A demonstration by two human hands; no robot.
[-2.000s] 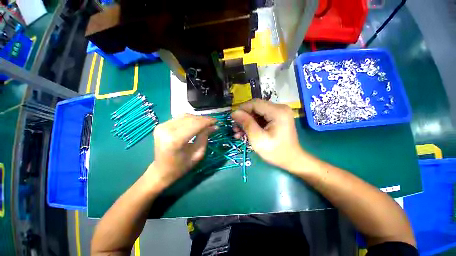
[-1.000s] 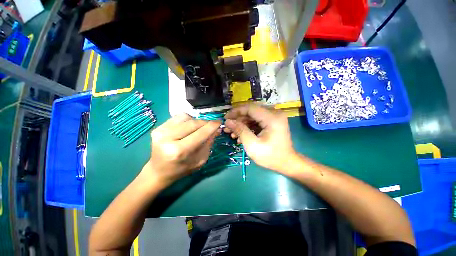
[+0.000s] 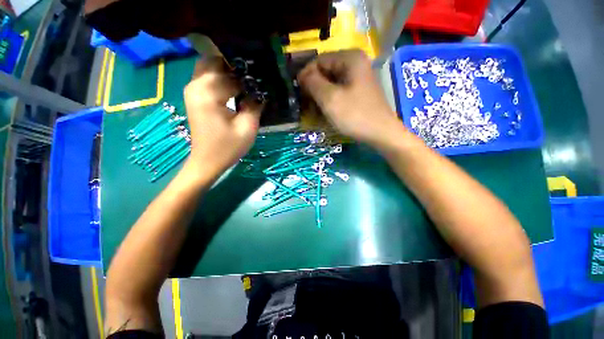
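My left hand (image 3: 222,119) is raised at the left side of the dark crimping press (image 3: 275,73), its fingers curled near some small silver pieces on the press. My right hand (image 3: 348,93) is at the right side of the press mouth, fingers bent together and blurred. Whether either hand holds anything cannot be told. A loose heap of green leads with silver ring terminals (image 3: 291,182) lies on the bench below the hands. A neater pile of green wires (image 3: 159,142) lies at the left.
A blue tray of ring terminals (image 3: 536,126) is right of the press, with a red bin (image 3: 447,14) behind it. Blue bins stand beside the bench at left (image 3: 74,189) and lower right (image 3: 573,232), and another is behind (image 3: 142,54).
Both hands have moved up and apart, from over the heap to the press. The leads under them now show. The view has shifted, so the bench sits slightly higher in it.
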